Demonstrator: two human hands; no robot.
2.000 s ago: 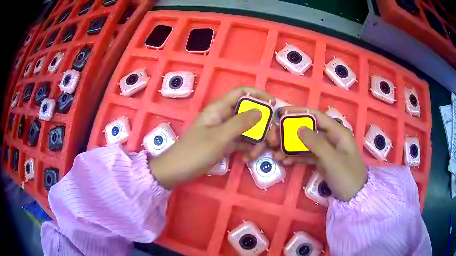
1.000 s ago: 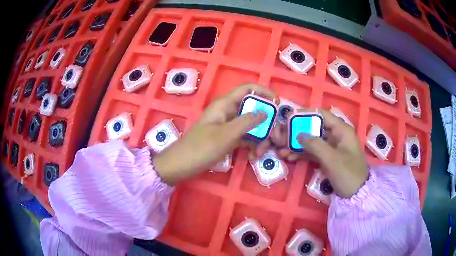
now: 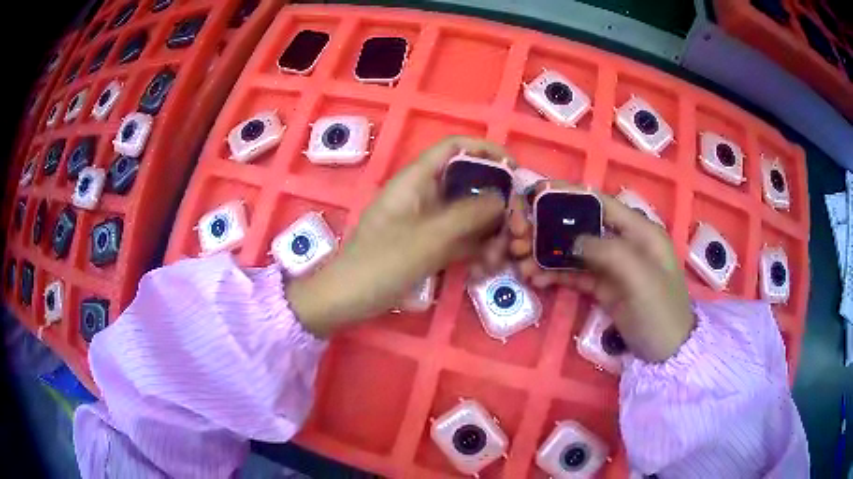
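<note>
My left hand point(image 3: 412, 224) holds a smartwatch point(image 3: 476, 176) above the middle of the foam tray point(image 3: 367, 398); its display is dark with a small white mark, partly hidden by my thumb. My right hand point(image 3: 632, 271) holds a second smartwatch point(image 3: 567, 227) close beside it; its dark display shows small white and red marks. My right thumb is blurred at its lower right edge. Both screens face up. Pink watches lie sensor side up in many pockets around my hands. Two watches point(image 3: 381, 60) lie with black displays up at the upper left.
A stacked red side tray point(image 3: 140, 210) at the left holds dark and pale watches. Another red tray point(image 3: 812, 58) is at the upper right. A pale metal edge strip point(image 3: 599, 41) runs behind the foam tray. White paper sheets point(image 3: 835, 248) lie at the right edge.
The displays went from yellow to blue and white, and are now dark with small marks. My left hand and its watch have moved slightly up. The tray appears slightly higher in view.
</note>
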